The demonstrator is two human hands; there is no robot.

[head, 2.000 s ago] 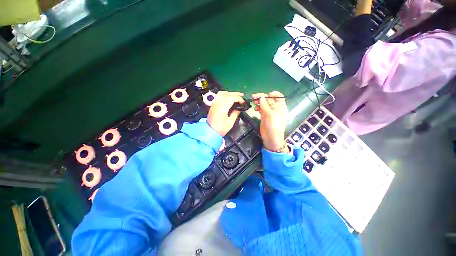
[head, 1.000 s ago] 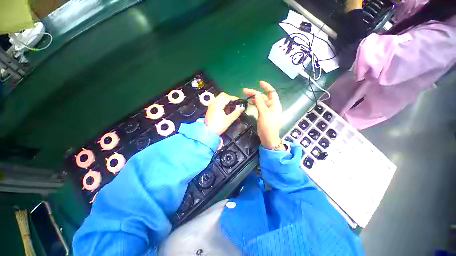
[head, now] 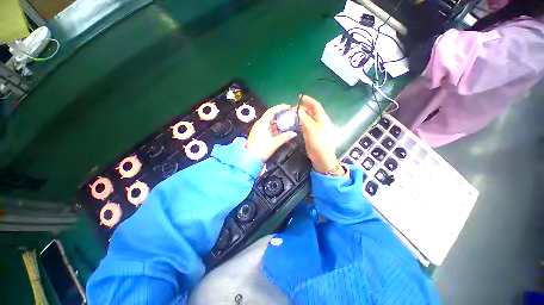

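Observation:
My left hand (head: 266,134) holds a round black watch head (head: 286,121) over the upper right part of the black component tray (head: 285,162). The watch display faces up and is lit white. My right hand (head: 318,132) is at the watch's right side, with a thin dark cable or rod (head: 300,102) between its fingertips. Whether it touches the watch I cannot tell. The tray holds several pink watch heads (head: 183,130) with dark centres and several black watch heads (head: 274,186). My left sleeve covers part of the tray.
A white pocket tray (head: 434,208) with small black pieces lies right. A white charger box (head: 341,61) with tangled cables stands beyond it. A person in a pink garment (head: 477,77) is at the upper right. A smartphone (head: 59,273) and a tan stick bundle (head: 34,279) lie lower left.
The watch head has turned face up and its display now shows lit white. My right hand's fingers, spread a second ago, have closed in near the watch's right side.

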